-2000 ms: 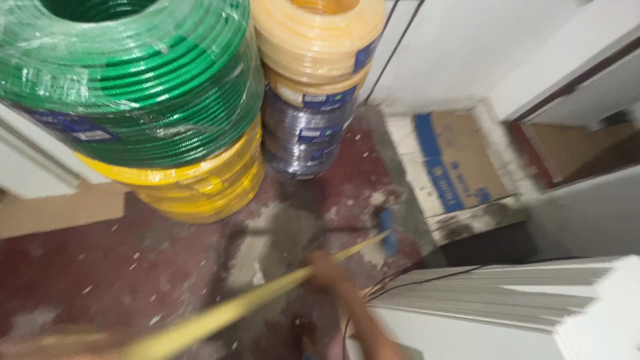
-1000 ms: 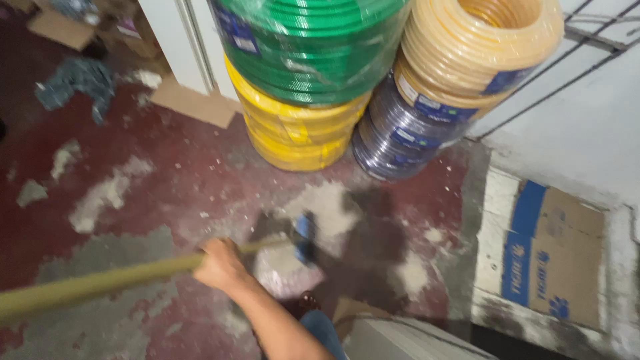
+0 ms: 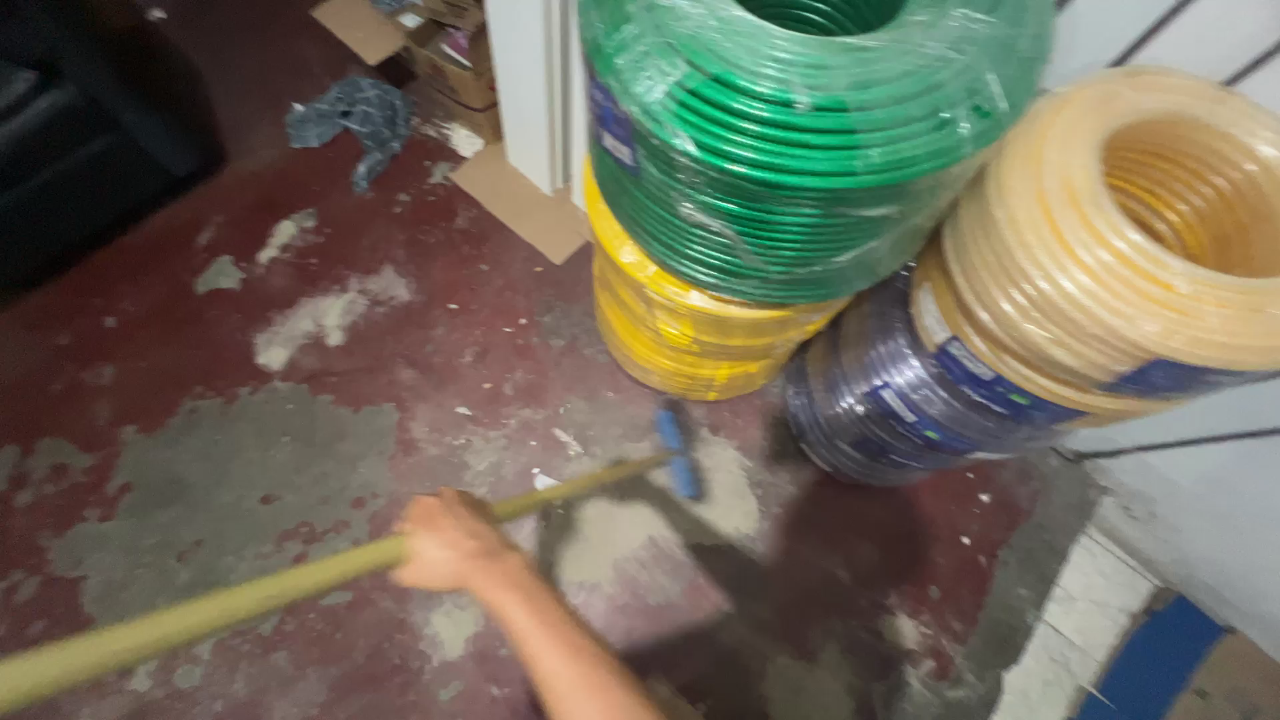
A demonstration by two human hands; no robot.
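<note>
My right hand [image 3: 450,540] is closed around a long yellow pole [image 3: 230,605], which slants from the lower left up to the middle. At the pole's far end a blue broom head [image 3: 679,455] rests on the worn red floor, just in front of the stacked hose coils. Small white scraps [image 3: 544,480] lie beside the pole, near the broom head. My left hand is out of the frame; the near end of the pole runs off the left edge.
Wrapped green hose [image 3: 800,200] sits on yellow hose [image 3: 690,340]. Beside it, cream hose [image 3: 1080,240] tops dark clear hose [image 3: 870,400]. Flat cardboard [image 3: 525,205], a crumpled grey plastic bag [image 3: 355,120] and cardboard boxes [image 3: 455,75] lie upper left. A dark object [image 3: 90,130] stands far left.
The view has swung left, bringing the bag and boxes in. The broom head has moved toward the base of the yellow coils, my right hand still on the pole.
</note>
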